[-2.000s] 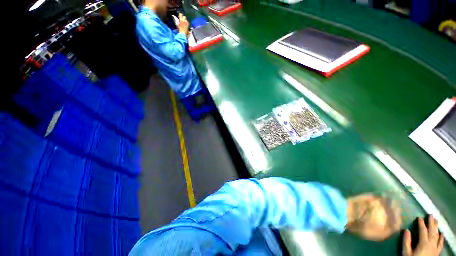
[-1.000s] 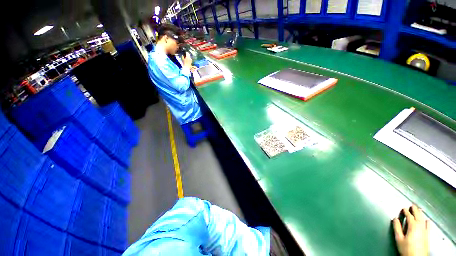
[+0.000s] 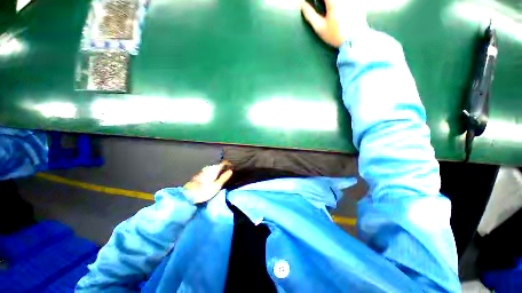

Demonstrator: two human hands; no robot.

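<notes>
My left hand (image 3: 208, 182) is below the bench edge, over my dark trousers. Its fingertips are blurred, and I cannot tell whether they hold anything. My right hand (image 3: 337, 22) lies on the green bench at the top edge, its fingers partly cut off. A dark patch shows between its thumb and fingers; I cannot tell if it is an object or a shadow. The black electric screwdriver (image 3: 482, 83) lies on the bench to the right of my right arm, tip away from me. The clear screw tray (image 3: 109, 71) and the lined screw bag (image 3: 117, 22) sit at the upper left.
The green bench (image 3: 229, 68) spans the upper picture, its near edge in front of my body. A light blue sleeve (image 3: 22, 153) of another person and a blue stool (image 3: 71, 150) are at the left. Blue crates (image 3: 48, 257) stand at the lower left. A yellow line (image 3: 109, 188) crosses the floor.
The view has swung down and to the right. My left hand and the screwdriver now show. My right hand is still on the bench. The laptops have left the view.
</notes>
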